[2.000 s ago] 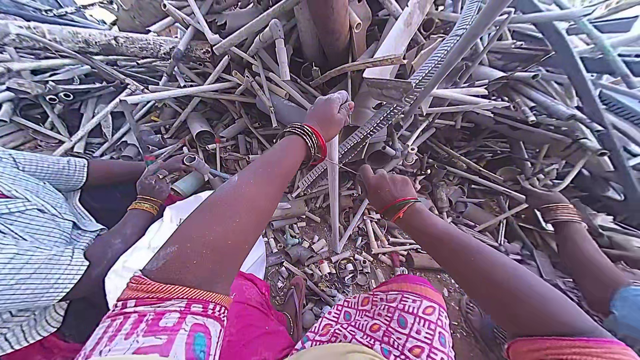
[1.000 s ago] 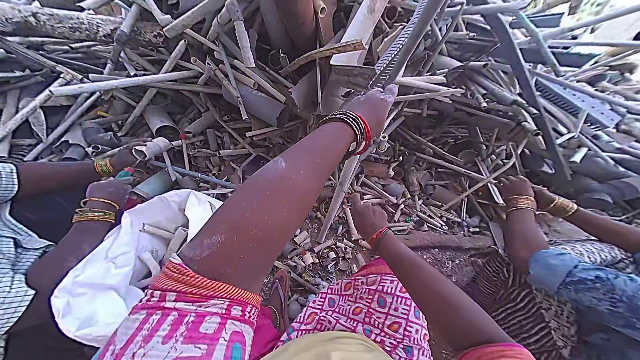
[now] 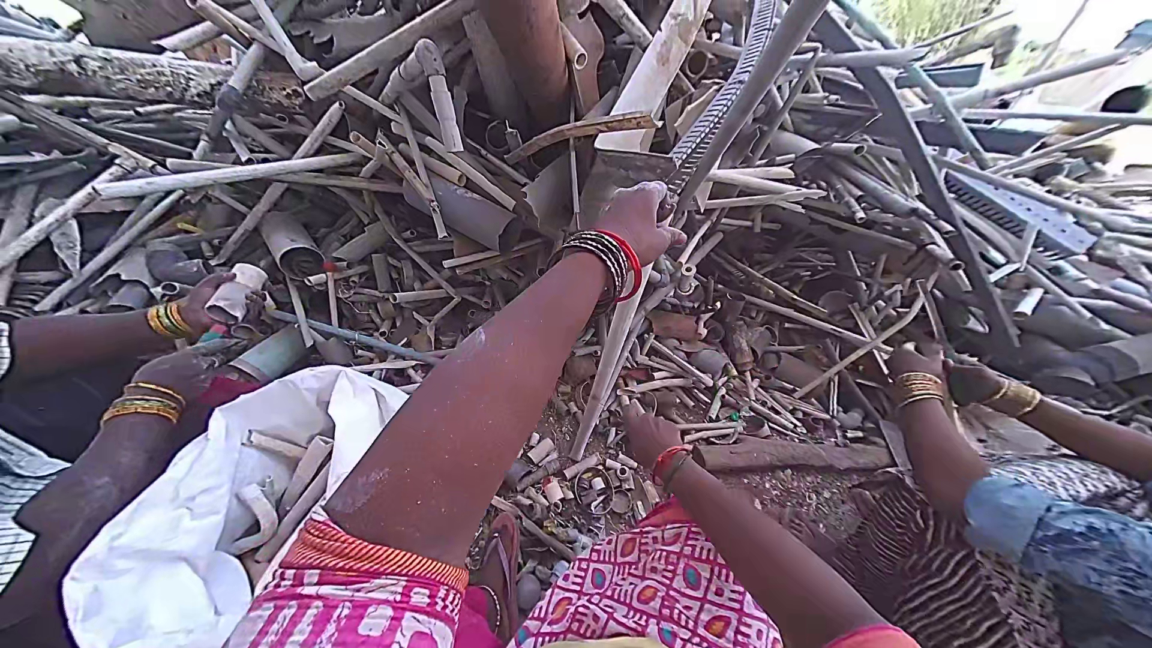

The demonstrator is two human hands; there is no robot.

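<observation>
My left hand (image 3: 637, 220), with dark and red bangles at the wrist, is closed around the upper part of a pale, slanting plastic strip or pipe (image 3: 610, 378). The lower end of that piece points down at small pipe scraps on the ground. A long ribbed grey strip (image 3: 724, 117) rises from just beside this hand. Lower down, my right hand (image 3: 650, 434), with a red band on the wrist, is among short pipe pieces (image 3: 666, 384), close to the pale piece's lower part. Its fingertips are partly hidden, and whether it grips anything is unclear.
Heaped plastic pipes (image 3: 432, 180) span the view ahead. At left, a co-worker's hand (image 3: 202, 301) holds a pale pipe fitting (image 3: 238, 292) beside a white sack (image 3: 193, 504) of pipe pieces. Another co-worker's hands (image 3: 918, 373) are at the heap's right side. A brown log-like piece (image 3: 792, 454) lies near my right hand.
The pale piece in my left hand stood nearly upright two seconds ago and now slants. My right hand has come down, nearer my lap. More of the white sack shows.
</observation>
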